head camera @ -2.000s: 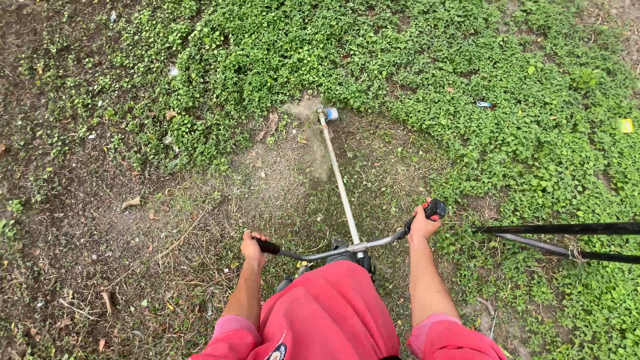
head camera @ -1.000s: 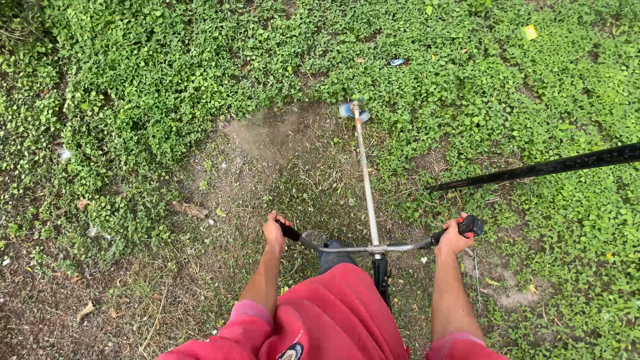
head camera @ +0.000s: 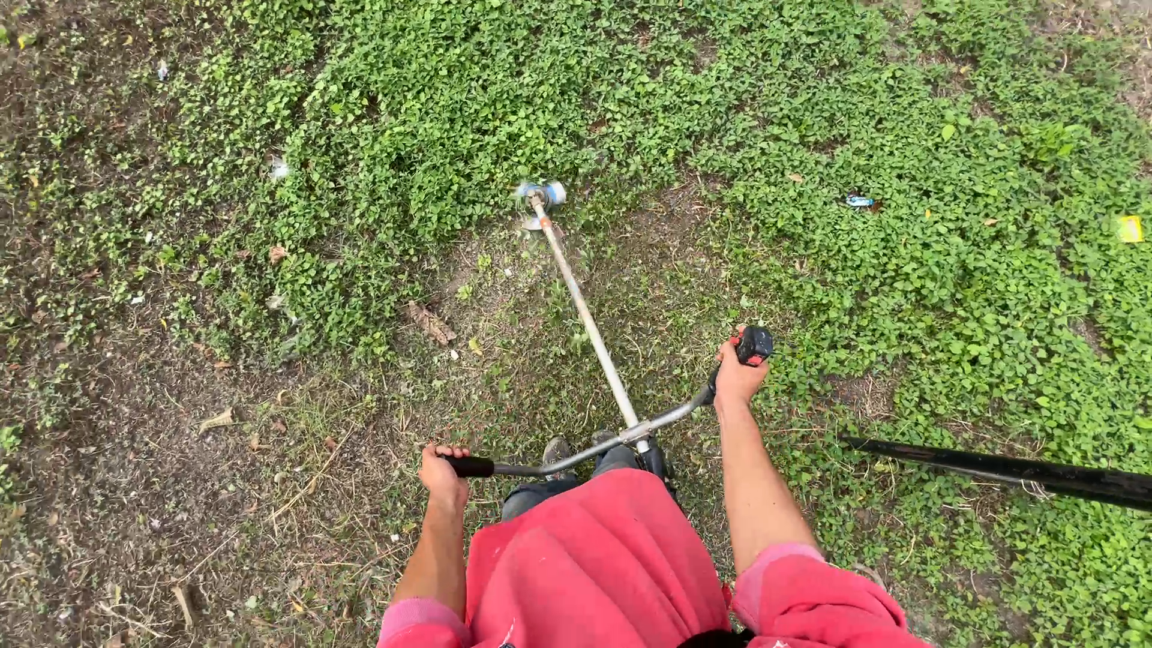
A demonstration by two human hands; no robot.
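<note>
A brush cutter's metal handlebar (head camera: 576, 457) crosses in front of my body. My left hand (head camera: 445, 474) is closed around its black left grip (head camera: 472, 466). My right hand (head camera: 740, 373) holds the black right grip with its red-and-black control housing (head camera: 754, 346). From the bar, the long pale shaft (head camera: 587, 317) runs forward and slightly left to the cutting head (head camera: 540, 196), which has a blue-and-white part around it. The head is at the edge of the low green plants, its cutting part blurred.
Leafy ground cover (head camera: 900, 297) spreads ahead and right; bare soil with dry stems (head camera: 225, 504) lies left. A black pole (head camera: 1008, 470) reaches in from the right. A piece of bark (head camera: 431, 322), a blue wrapper (head camera: 859, 202) and a yellow scrap (head camera: 1130, 229) lie about.
The cutting head has swung left, and the handlebar has turned, its right end now farther forward than its left. Both hands keep their hold. The view has shifted.
</note>
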